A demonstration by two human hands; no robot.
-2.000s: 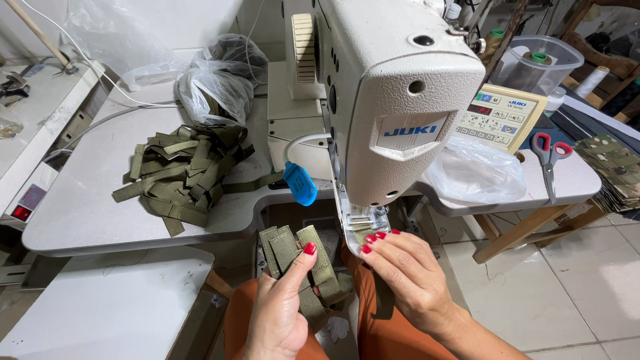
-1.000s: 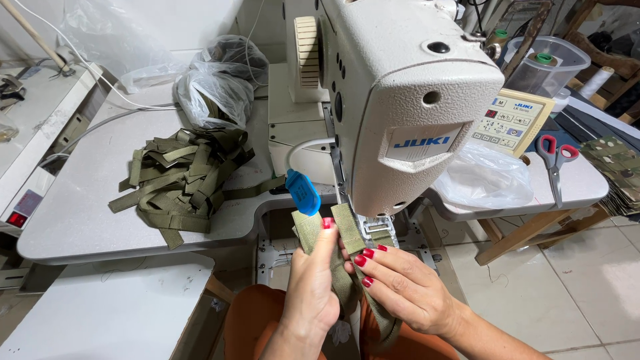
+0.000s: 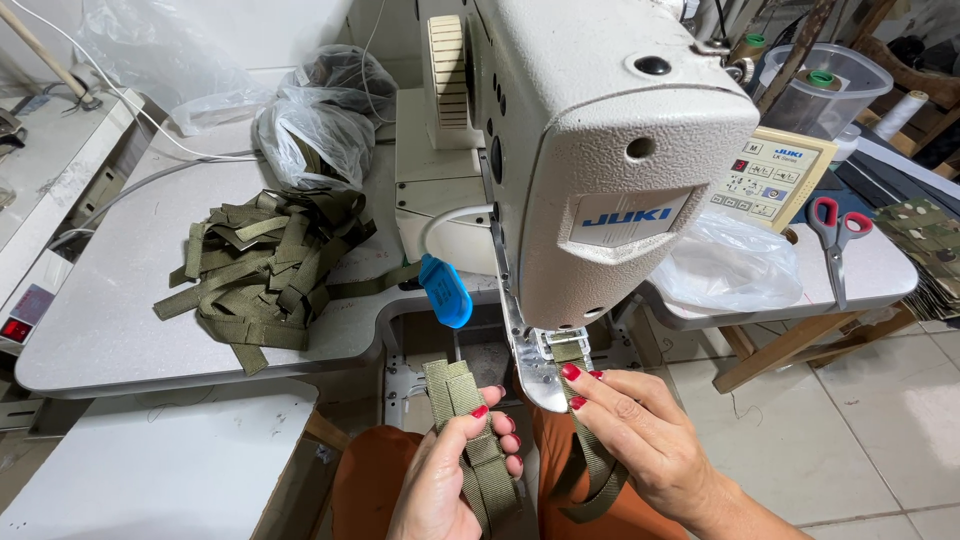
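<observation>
A white Juki industrial sewing machine [image 3: 630,172] stands over the middle of the view. Under its presser clamp [image 3: 566,343] lies the end of an olive webbing strap [image 3: 589,457]. My right hand [image 3: 637,435] holds that strap between thumb and fingers just in front of the clamp, and its rest hangs down in a loop. My left hand [image 3: 454,465] grips several olive webbing pieces [image 3: 469,427], bunched side by side, to the left of the machine's metal arm plate [image 3: 546,394]. A blue plastic tag [image 3: 446,292] hangs beside the machine head.
A heap of olive webbing strips [image 3: 262,270] lies on the left tabletop, by a clear plastic bag [image 3: 322,120]. To the right are a crumpled bag [image 3: 731,262], scissors with red-lined handles [image 3: 834,244], a control panel [image 3: 772,180] and camouflage fabric [image 3: 922,240]. A white board [image 3: 157,457] is at lower left.
My left hand has moved left, away from the clamp, with its webbing pieces. One second ago my hands were close together; now they are apart, and a strap end lies under the clamp.
</observation>
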